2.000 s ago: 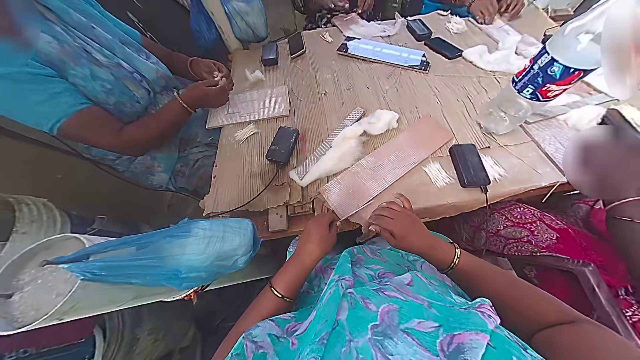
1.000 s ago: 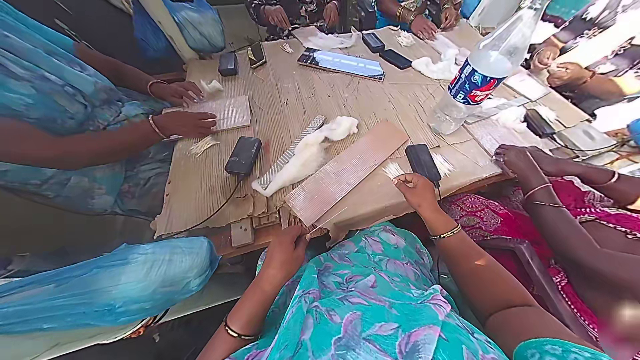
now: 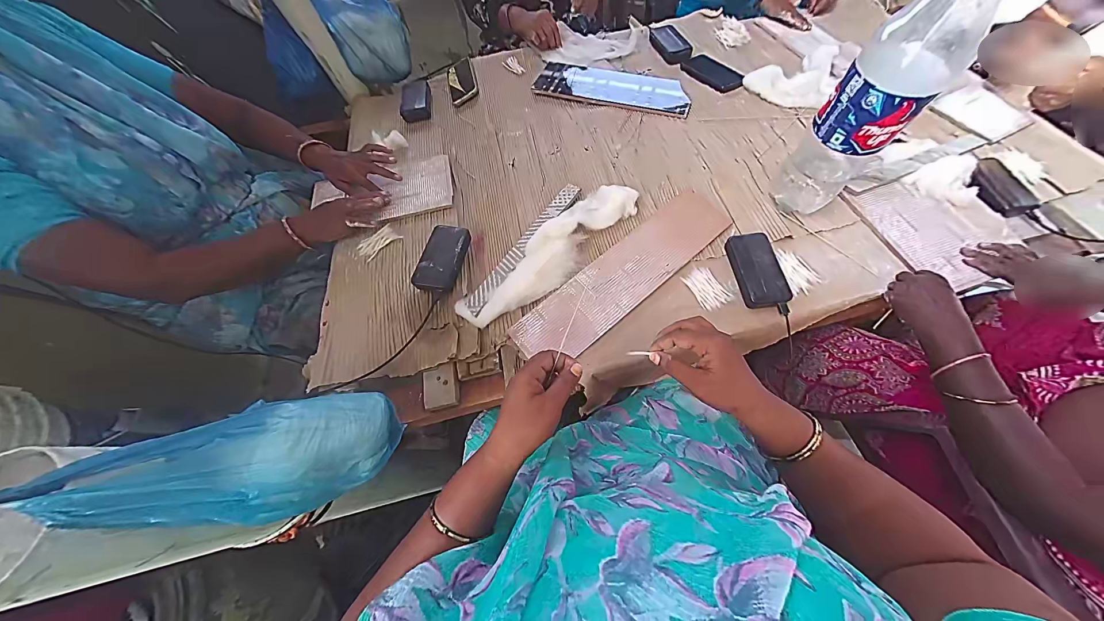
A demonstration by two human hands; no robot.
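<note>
My left hand (image 3: 545, 390) pinches a thin stick (image 3: 569, 321) at the near end of a ridged pinkish board (image 3: 634, 267). To its right, my right hand (image 3: 700, 358) holds a short white wick-like piece (image 3: 640, 353) between thumb and fingertips. Fluffy white cotton (image 3: 552, 259) lies left of the board, partly over a striped strip (image 3: 565, 203). A bundle of thin white wicks (image 3: 707, 287) rests right of the board, beside a black box with a cable (image 3: 758, 270).
A plastic bottle (image 3: 871, 112) stands at the right on the cardboard-covered table (image 3: 483, 164). A phone-like slab (image 3: 612, 89) lies farther back. Another black box (image 3: 442, 259) sits at left. Co-workers' hands work at both sides. A blue plastic bag (image 3: 233, 466) is at lower left.
My right hand was at the wicks beside the black box a second ago; it has come back toward me holding a white piece. The co-worker's hands at left have moved from the lap onto a board.
</note>
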